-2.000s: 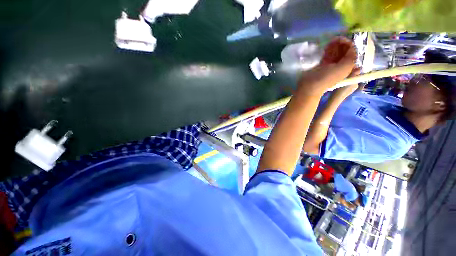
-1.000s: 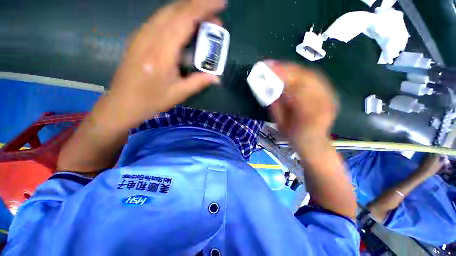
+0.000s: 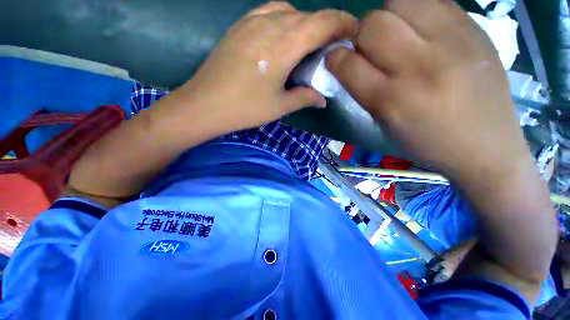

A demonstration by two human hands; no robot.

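My left hand (image 3: 250, 75) holds a white adapter housing (image 3: 322, 76) between thumb and fingers at the top centre. My right hand (image 3: 437, 81) is closed in against the same spot, its bent fingers pressing at the housing's right side. The two hands touch or nearly touch. The fingers cover most of the housing and its open end. The small white end cap is not seen apart from it, so I cannot tell if the two are joined.
A dark green work surface (image 3: 162, 31) lies behind the hands. White paper (image 3: 503, 37) and several white adapter parts (image 3: 528, 87) lie at the upper right. A red chair or frame (image 3: 75, 140) is at the left. Another person's blue clothing (image 3: 437, 209) shows at lower right.
My hands, apart with a white part in each one second ago, have come together at the top centre. The housing's open end has turned out of view. Two seconds ago no housing was held in view.
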